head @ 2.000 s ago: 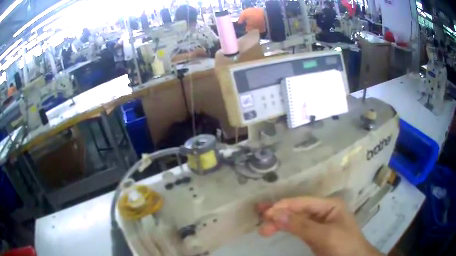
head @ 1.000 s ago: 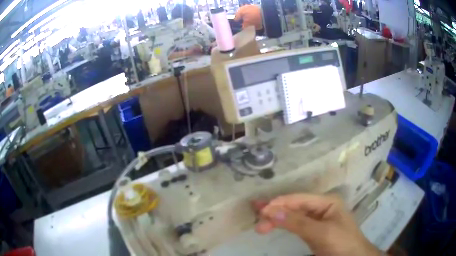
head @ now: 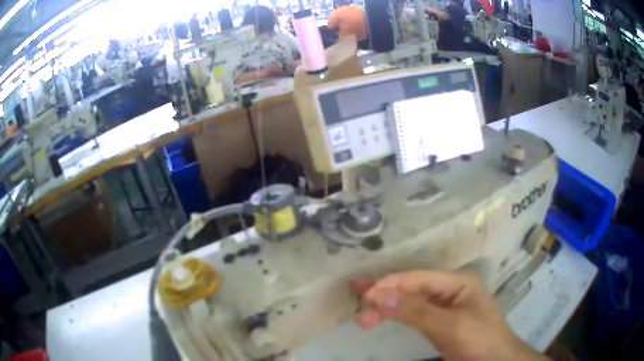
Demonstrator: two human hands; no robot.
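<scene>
My right hand (head: pixel 431 307) is bare and comes in from the lower right, in front of the machine's long side. Its thumb and fingertips are pinched together; I cannot make out anything between them. The scuffed off-white sewing machine head (head: pixel 452 229) has "brother" on its right end. On its top are round dark metal discs (head: pixel 361 220), a silver cylinder with a yellow label (head: pixel 275 218) and a yellow cord (head: pixel 185 285) coiled around a white knob. The needle area is not in view. My left hand is not in view.
A control panel (head: pixel 360 106) stands above the head with a spiral notepad (head: pixel 439 130) leaning on it. A pink thread cone (head: pixel 309 42) stands behind. A blue basket (head: pixel 582 208) is at the right, a red edge (head: pixel 28 355) at the lower left. People sit at machines behind.
The view has shifted slightly, so the machine sits a little further left and up. My right hand keeps the same pinch and nearly the same place over the machine's side.
</scene>
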